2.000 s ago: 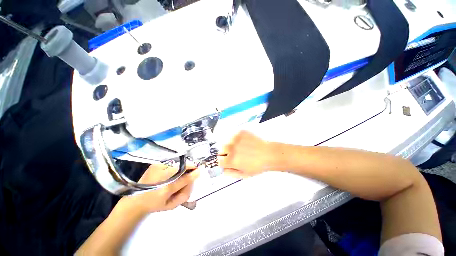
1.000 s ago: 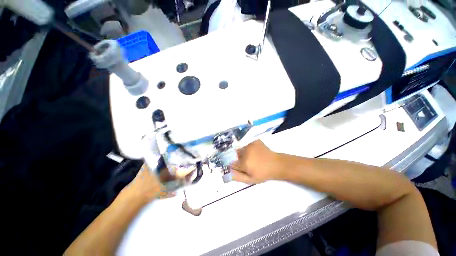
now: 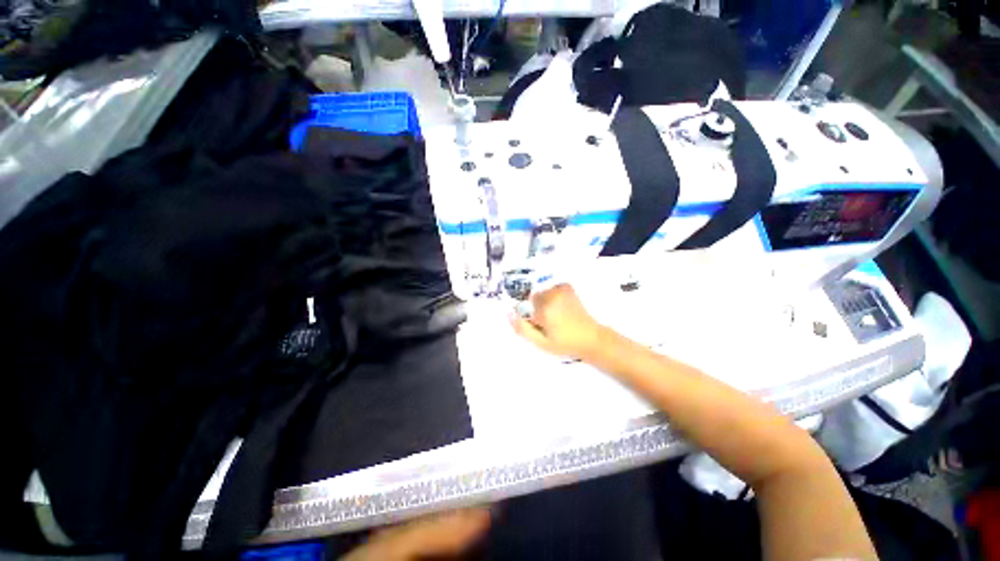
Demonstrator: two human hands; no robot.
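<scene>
The black garment (image 3: 219,285) lies heaped left of the needle, with a flat layer reaching the table's front edge and a small pale mark on it. The white sewing machine (image 3: 548,175) stands behind it. My right hand (image 3: 557,321) is at the presser foot and needle (image 3: 518,285), fingers curled; whether it holds anything is too small to tell. My left hand (image 3: 433,535) is blurred and partly cut off at the bottom edge, below the table's front edge; its fingers are unclear.
Two black strips (image 3: 647,181) drape over the machine head. A blue basket (image 3: 362,113) stands behind left. The control panel (image 3: 839,217) is at the right end. A printed ruler (image 3: 483,473) runs along the front edge. White cloth (image 3: 888,405) hangs at the right.
The view has pulled back and shows more of the table and garment. My left hand has moved from beside the needle down to the bottom edge. My right hand stays near the needle.
</scene>
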